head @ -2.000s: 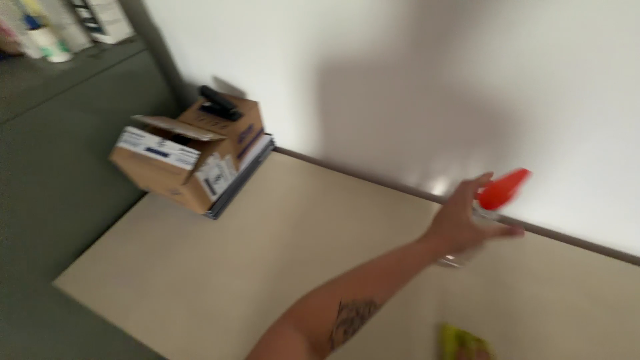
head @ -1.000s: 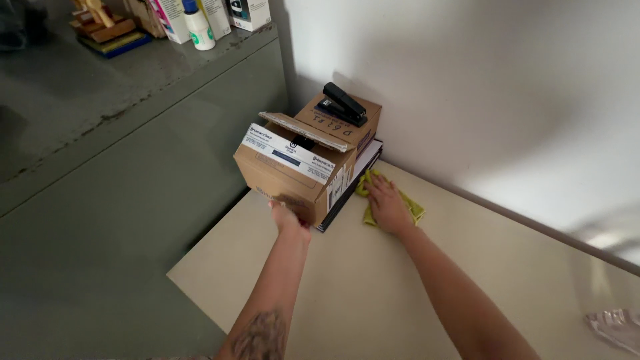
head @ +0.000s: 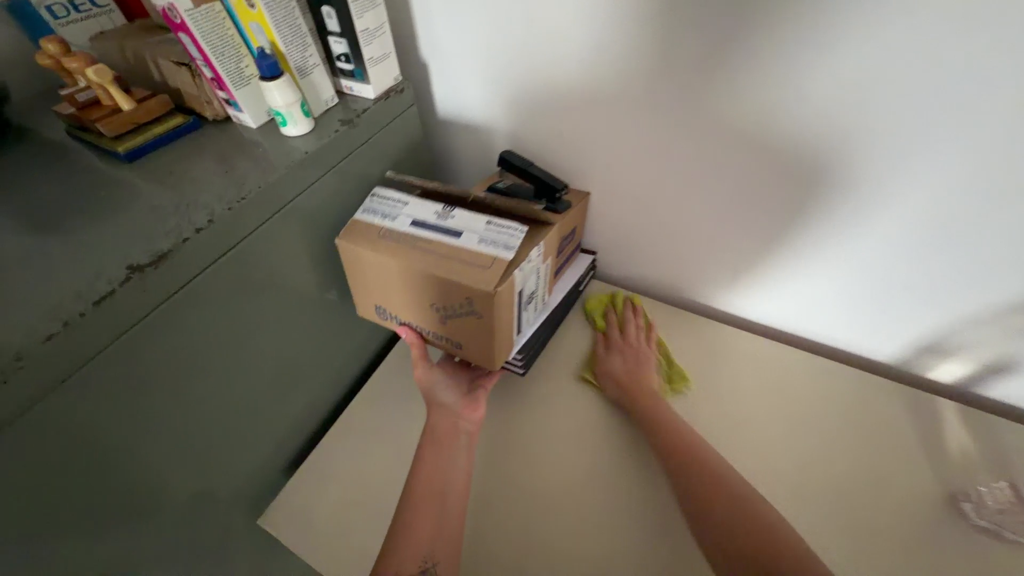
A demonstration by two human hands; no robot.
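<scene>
My left hand is under the lower front edge of an open cardboard box, palm up, holding it along with the stack beneath. Dark-edged binders or folders lie under the box at the table's back corner. Behind it, a black stapler rests on a second cardboard box. My right hand presses a yellow-green cloth flat on the pale tabletop, just right of the stack.
A grey metal cabinet stands at the left, bearing wooden-handled stamps, a white bottle with a blue cap and several printed boxes. A white wall borders the table's back. A clear plastic or glass object sits at the right.
Two seconds ago one hand was reaching toward a red-topped object at the wall. Since one second ago, the left hand has moved farther under the box; the right hand remains on the cloth.
</scene>
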